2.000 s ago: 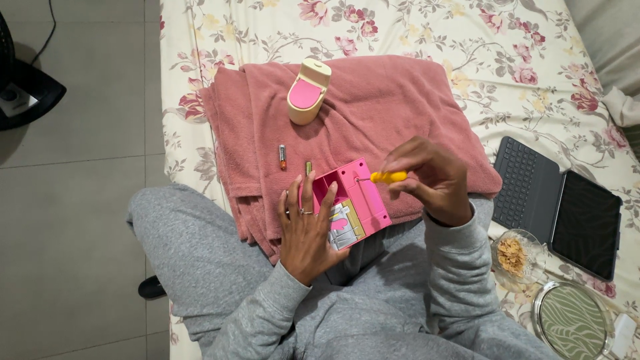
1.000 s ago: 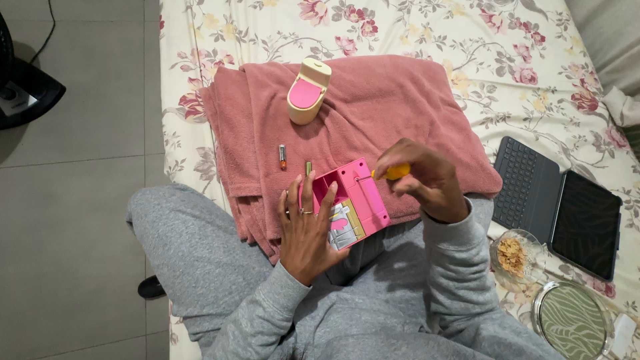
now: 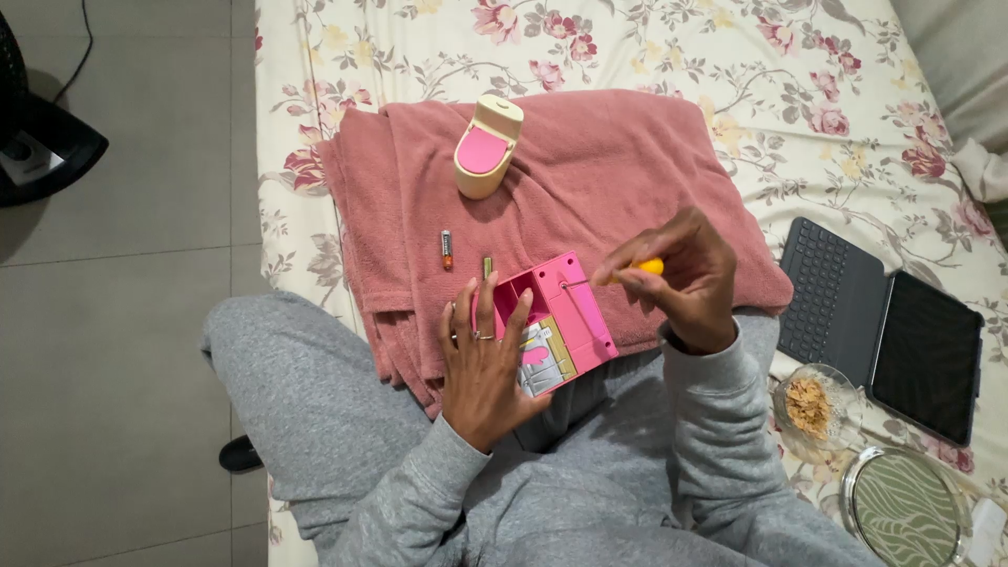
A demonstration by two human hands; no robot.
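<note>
A pink plastic toy part with open compartments and a printed panel lies tilted at the front edge of a folded pink towel. My left hand, fingers spread, presses on its left side and steadies it. Between the thumb and fingers of my right hand is a screwdriver with a yellow handle; its thin shaft reaches a screw hole in the upper right part of the toy. One small battery lies on the towel, and a second battery is just beyond my left fingertips.
The folded pink towel bears a cream toy toilet with a pink lid. At right on the floral bedsheet are a tablet with keyboard, a glass bowl of flakes and a round leaf-patterned object.
My right hand has shifted its grip and turned about the yellow handle. The left hand and the pink toy part have stayed in place.
</note>
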